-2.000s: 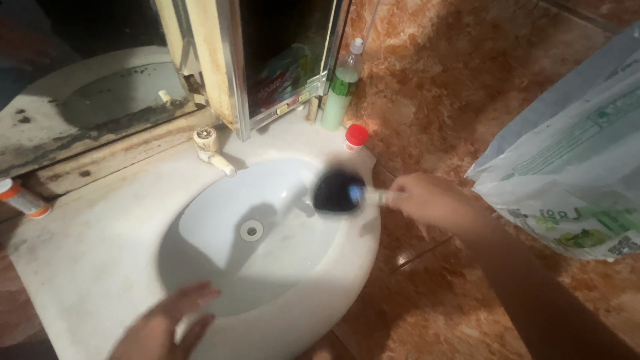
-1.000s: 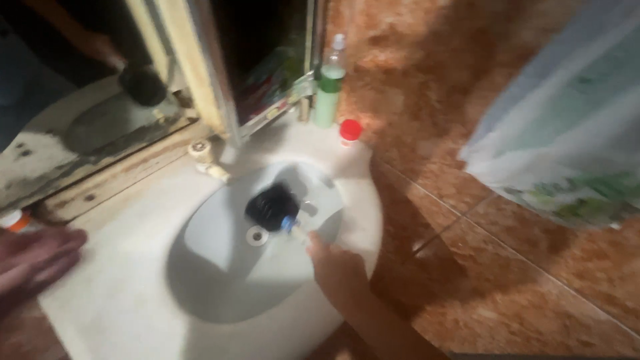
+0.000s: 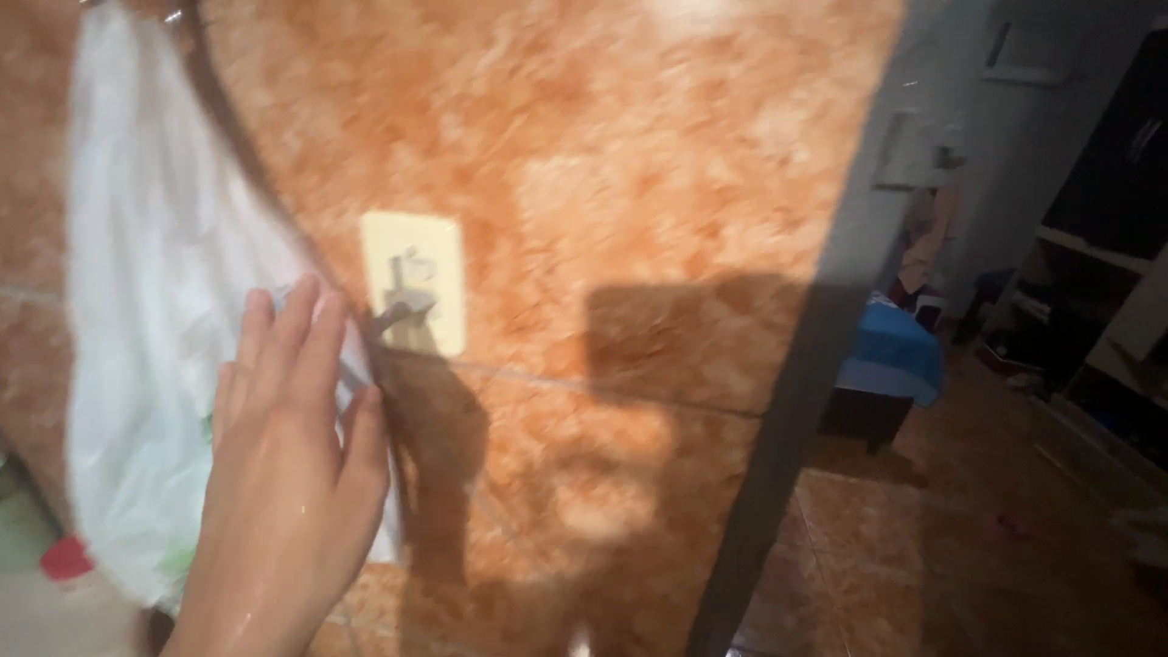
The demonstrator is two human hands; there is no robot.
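Observation:
My left hand (image 3: 283, 438) is raised with its back to me, its fingers pointing up and the thumb a little apart. It holds nothing that shows. It overlaps the right side of a hanging white plastic bag (image 3: 146, 301); whether it touches the bag is unclear. Just right of the fingertips, a cream wall plate (image 3: 447, 301) is fixed to the orange tiled wall (image 3: 566, 201), with a small grey part at its middle, blurred. My right hand and the dark round-headed brush are outside the view.
A red cap (image 3: 66, 557) shows at the lower left beside the pale sink counter (image 3: 55, 620). A dark door frame (image 3: 776, 438) stands at the right. Beyond it are a blue cloth (image 3: 899, 351) over a low piece of furniture, shelves and a tiled floor.
The view has swung far right from the sink to the wall and doorway. My left hand, earlier at the left by the sink, is now in front of the bag. My right hand and the brush have left view.

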